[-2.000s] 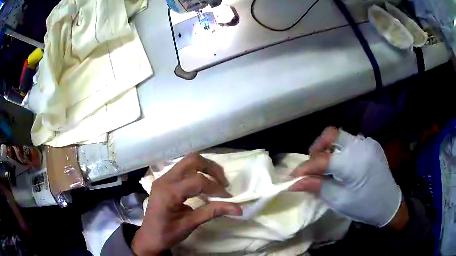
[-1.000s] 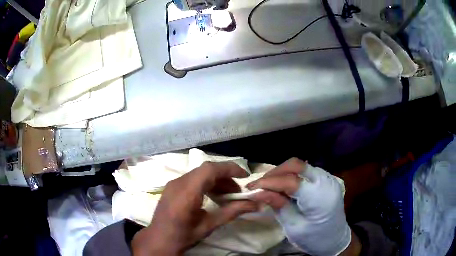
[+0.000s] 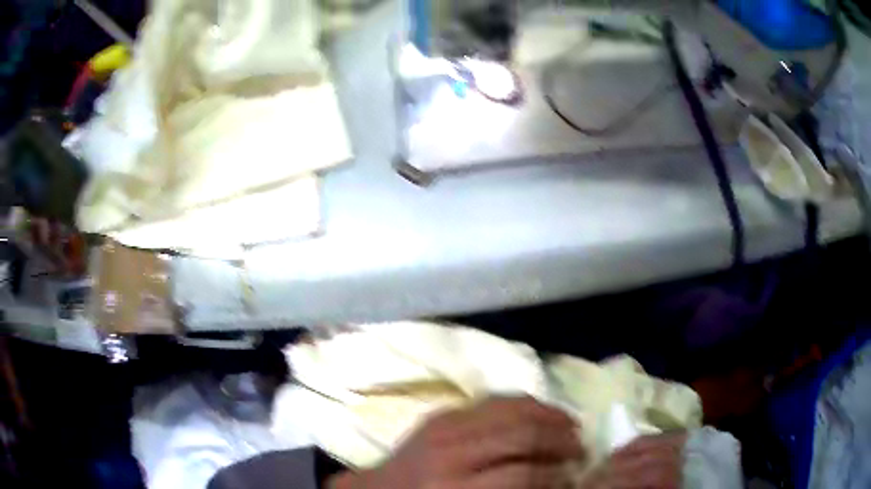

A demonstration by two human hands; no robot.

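A cream garment piece (image 3: 411,368) lies bunched on my lap below the table's front edge. My left hand (image 3: 497,444) is bare, blurred and cut off by the lower edge, with its fingers closed on the cloth. My right hand (image 3: 659,460) wears a white glove with bare fingers. It is close beside the left hand at the cloth, mostly cut off by the lower edge. The fingertips of both hands are blurred.
Another cream garment piece (image 3: 239,143) lies at the table's left. The sewing machine bed (image 3: 477,124) is under lamp glare at the top. A black cable, black straps (image 3: 711,153) and two cream oval shapes (image 3: 778,158) are at the right. A blue basket (image 3: 797,411) stands lower right.
The view has shifted, so the table sits lower and further right. My hands have moved down towards the lower edge and right, still together at the cloth, showing more of its left part.
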